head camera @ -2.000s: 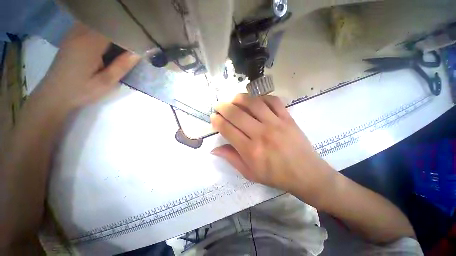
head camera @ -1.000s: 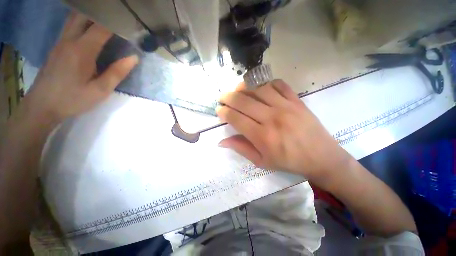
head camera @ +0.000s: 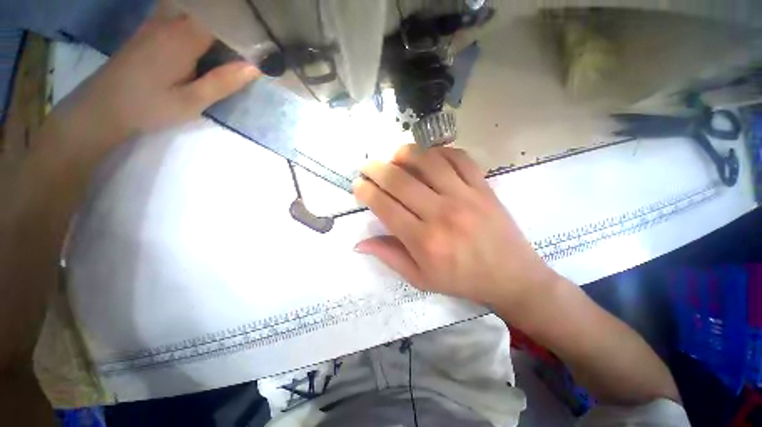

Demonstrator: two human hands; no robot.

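Observation:
A grey-blue fabric panel [head camera: 266,118] with a dark edge lies on the machine bed and runs towards the needle area, which is washed out by the lamp. My left hand [head camera: 188,75] is at the panel's far left end, with thumb and fingers around a dark folded part of it. My right hand [head camera: 447,221] lies beside the needle area with its fingertips pressed on the panel's near right end, thumb apart on the white table. The presser foot and needle are lost in glare. The ridged grey knob [head camera: 435,130] is just above my right fingers.
Black-handled scissors [head camera: 698,132] lie at the right of the white table [head camera: 192,258]. A printed ruler [head camera: 251,332] runs along the front edge. A brown rounded corner piece [head camera: 311,216] marks the bed edge. The machine body [head camera: 535,92] fills the top. Blue plastic baskets [head camera: 710,321] stand at lower right.
The view has shifted slightly. My left hand has moved a little up and right with the panel's end, and the panel slants more than one second ago. My right hand stays beside the needle area.

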